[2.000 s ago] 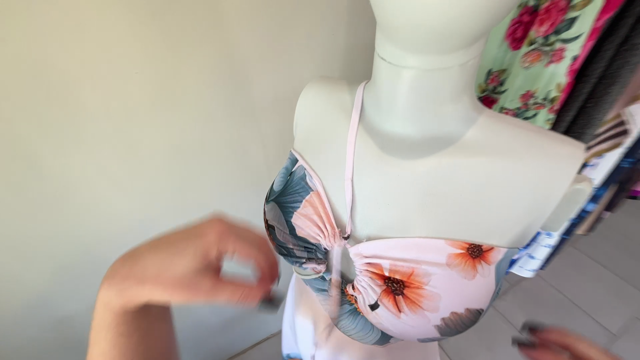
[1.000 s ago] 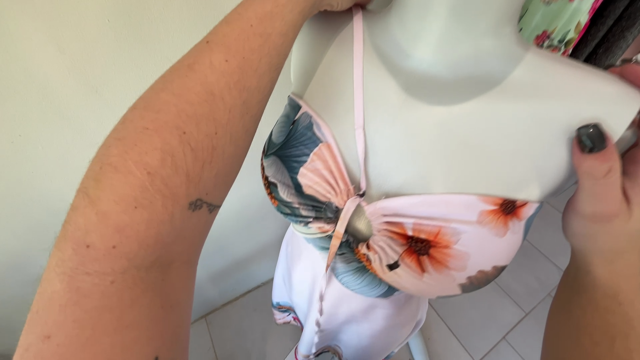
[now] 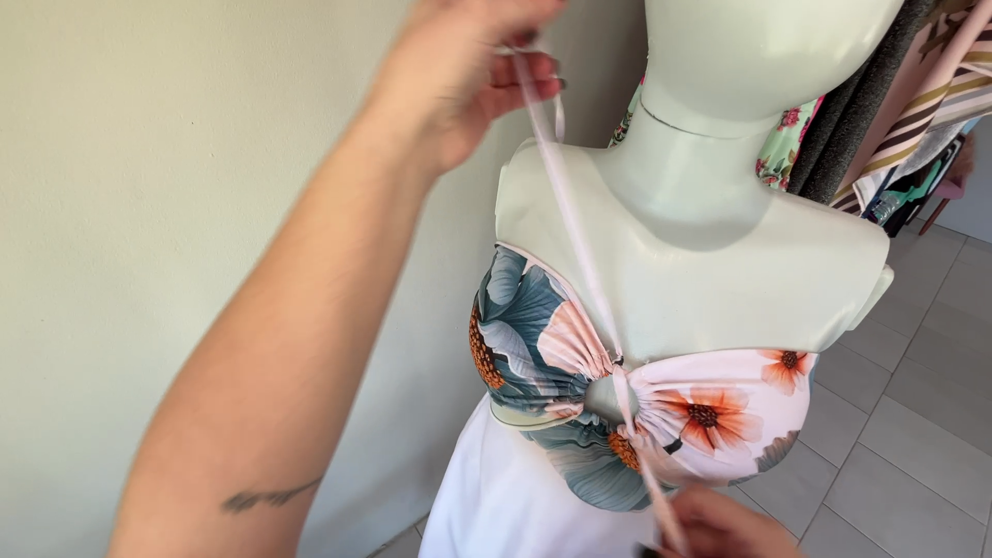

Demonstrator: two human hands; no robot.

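A white mannequin (image 3: 682, 271) wears a floral swimsuit top (image 3: 713, 418) in pink, orange and blue-grey, gathered at the middle of the chest. My left hand (image 3: 496, 70) is raised beside the mannequin's neck, its fingers closed on one pale pink strap (image 3: 573, 209) that runs taut up from the gathered centre. Low at the front, my right hand (image 3: 721, 527) holds another pink strap (image 3: 655, 488), which hangs down from the same centre. Both hands are somewhat blurred. White fabric (image 3: 504, 488) covers the mannequin below the top.
A plain pale wall (image 3: 194, 155) stands at the left, close to my left forearm. Behind the mannequin at the right hang a dark grey fabric (image 3: 841, 116), a striped fabric (image 3: 914, 124) and a floral one (image 3: 783, 147). Grey floor tiles (image 3: 914, 434) lie below.
The strap that lay up over the mannequin's shoulder is now pulled away in my left hand. My right hand has come from beside the shoulder down to the hanging strap.
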